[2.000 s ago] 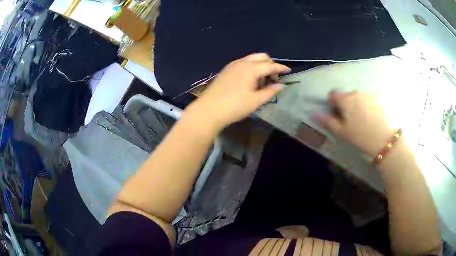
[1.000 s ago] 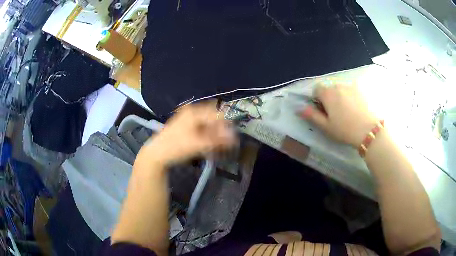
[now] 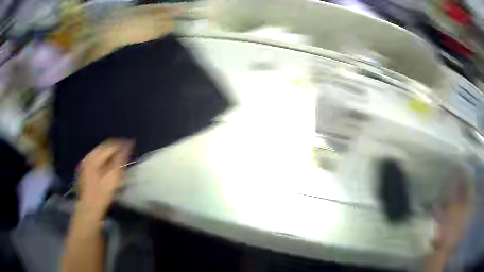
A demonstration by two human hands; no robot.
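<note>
The picture is strongly blurred. A dark garment panel lies flat on the left part of the white machine table. My left hand is at the panel's near edge, its fingers over or touching the cloth; whether it grips the edge cannot be told. My right hand is at the far right, blurred, near grey cloth pieces at the right. What it holds, if anything, cannot be told.
The white sewing machine stands at the right of the table, with a dark oblong thing in front of it. A cream trough curves behind. Grey cloth hangs at the lower left. Coloured things are blurred at the upper right.
The view has swung right, bringing the machine into sight. My right hand has moved from the table's front to the far right. My left hand is now at the panel's near edge.
</note>
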